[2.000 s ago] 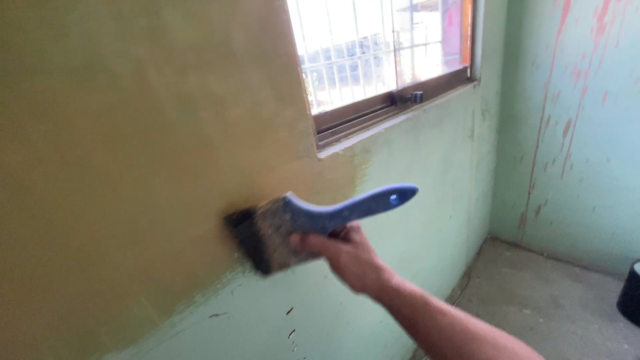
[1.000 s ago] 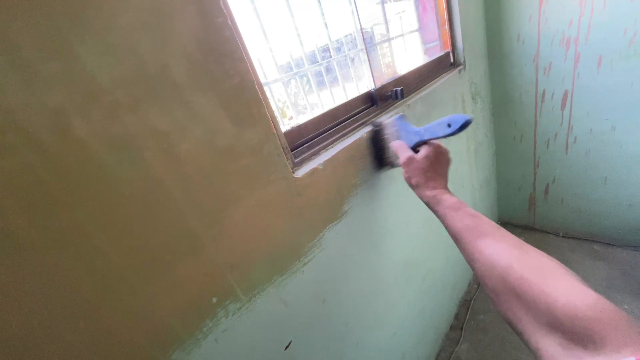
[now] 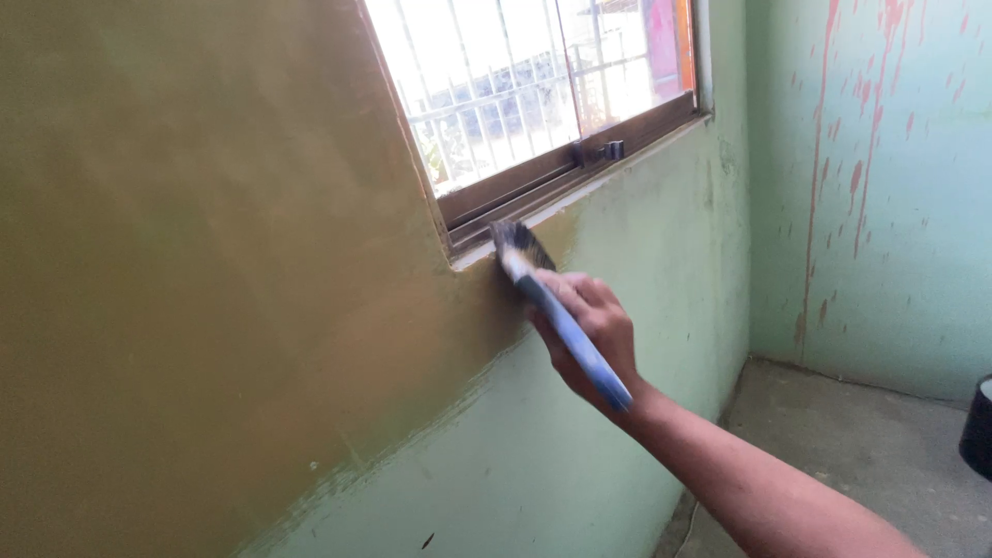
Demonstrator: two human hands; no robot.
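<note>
My right hand [image 3: 593,329] grips a wide paintbrush [image 3: 573,337] by its blue handle, which slants down to the right. The dark bristles point up and lie against the wall at the lower edge of the brown window frame [image 3: 535,190], near its bottom left corner. Brownish paint [image 3: 271,310] coats the wall on the left and below that corner, with a ragged streaky edge. Beyond this edge the wall [image 3: 651,256] is pale green. My left hand is out of the picture.
Outside the sliding window's glass stand metal bars [image 3: 496,93]. A second green wall [image 3: 891,232] with reddish drips meets this one at a corner on the right. A black container [image 3: 978,434] stands on the concrete floor [image 3: 837,457] at the right edge.
My right hand has brought the brush left along the window's lower edge and turned it, so the bristles point up. Two seconds ago the brush was lower on the wall, with its bristles pointing left.
</note>
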